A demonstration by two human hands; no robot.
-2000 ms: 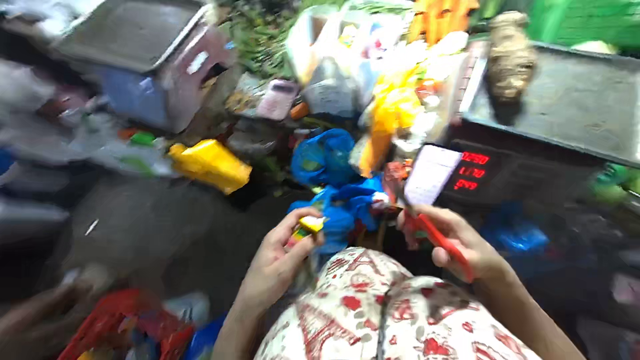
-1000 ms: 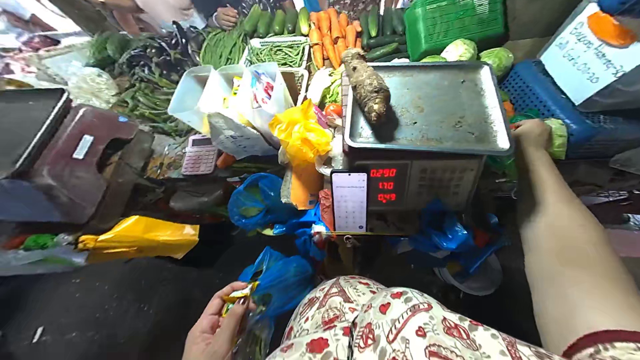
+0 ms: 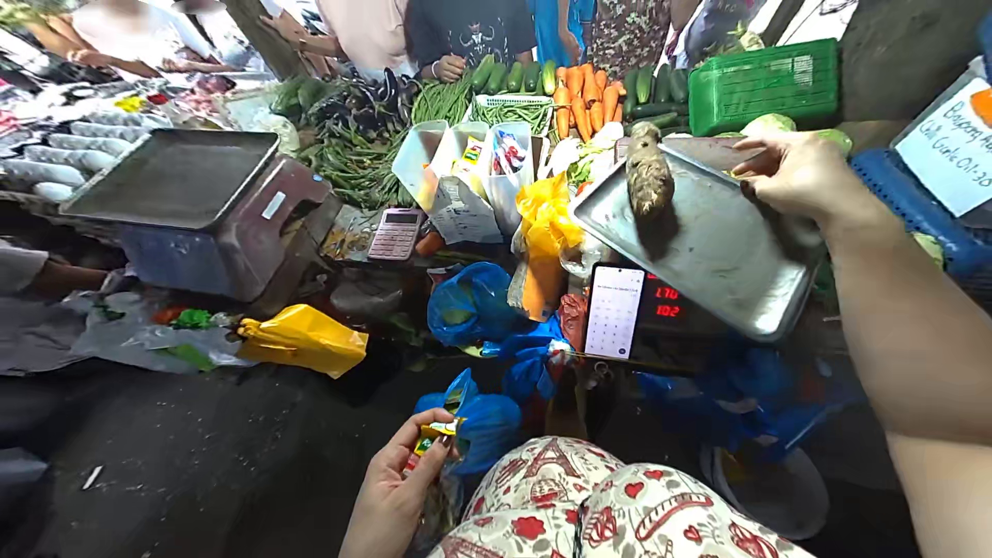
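My left hand [image 3: 407, 473] pinches a small yellow and green packet [image 3: 432, 435], beside a blue plastic bag [image 3: 484, 426] near my lap. At the right, my right hand [image 3: 806, 174] is over the far right edge of the scale's metal tray [image 3: 721, 248], fingers bent; whether it grips the tray is unclear. The tray sits skewed over the digital scale. A brown root vegetable [image 3: 649, 174] lies at the tray's left end. A phone [image 3: 614, 311] showing a calculator stands upright against the scale's front, left of the red digits.
A second scale [image 3: 174, 178] stands at the left. Between the scales are a pink calculator [image 3: 397, 234], plastic containers [image 3: 457, 174] and a yellow bag [image 3: 546, 213]. Carrots [image 3: 587, 93], cucumbers [image 3: 515, 76] and a green crate [image 3: 763, 87] lie behind. People stand across the stall.
The scissors seen earlier in my right hand are no longer visible. That hand has moved from beside the scale onto the tray's edge, and the tray has turned askew.
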